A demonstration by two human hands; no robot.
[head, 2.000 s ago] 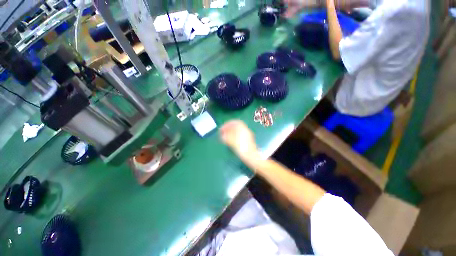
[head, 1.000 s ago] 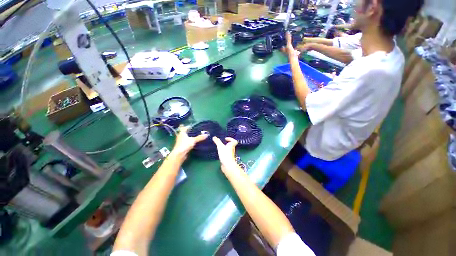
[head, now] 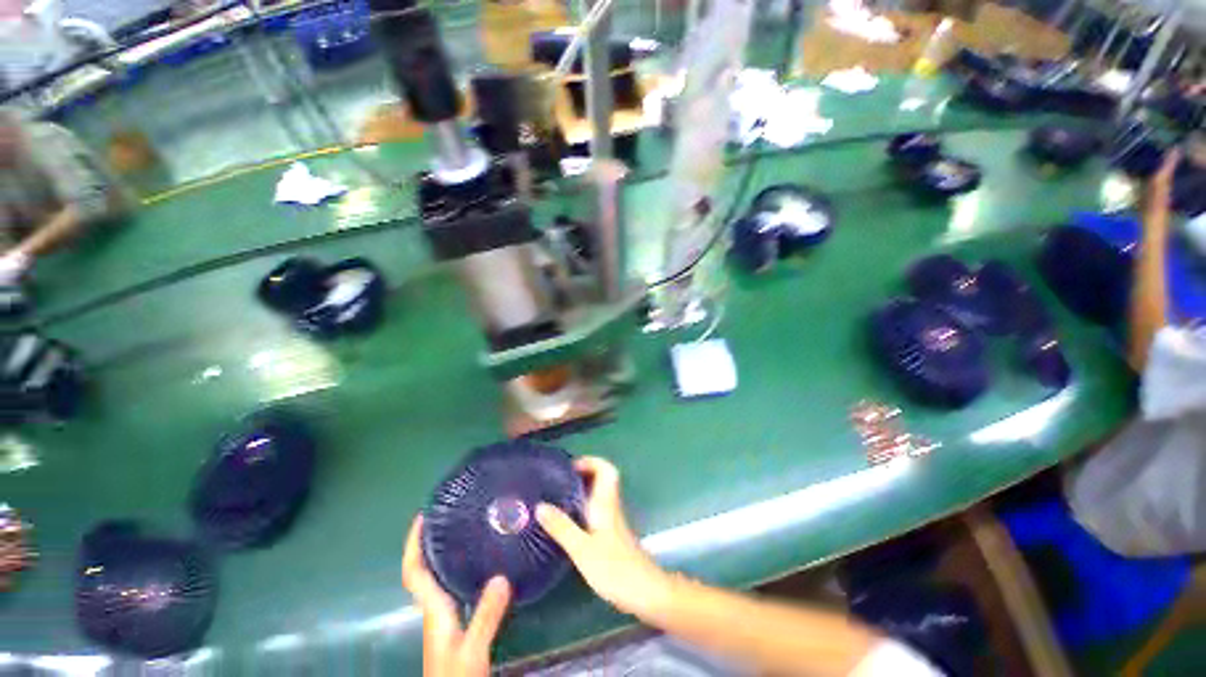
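A round dark fan grille [head: 492, 540] with a small shiny centre is held between both my hands, over the bench's near edge. My left hand [head: 456, 615] grips its lower left rim, thumb on the ribs. My right hand [head: 602, 536] grips its right side, thumb near the centre. The pneumatic press stands just beyond, with its silver air cylinder [head: 505, 284], green head plate [head: 562, 339] and press fixture [head: 549, 397] with an orange-white centre. A pale switch box [head: 704, 368] lies right of the fixture.
More grilles lie at left [head: 254, 479] and right [head: 930, 352]. Copper-pink rings [head: 889, 434] lie at right. Fan bodies [head: 783, 225] stand along the far side. The pale press frame arm [head: 701, 146] rises behind. People's arms show at both edges.
The view has swung left from the grille stacks to the press. Both my hands have lifted a grille from the right-hand group and brought it in front of the press.
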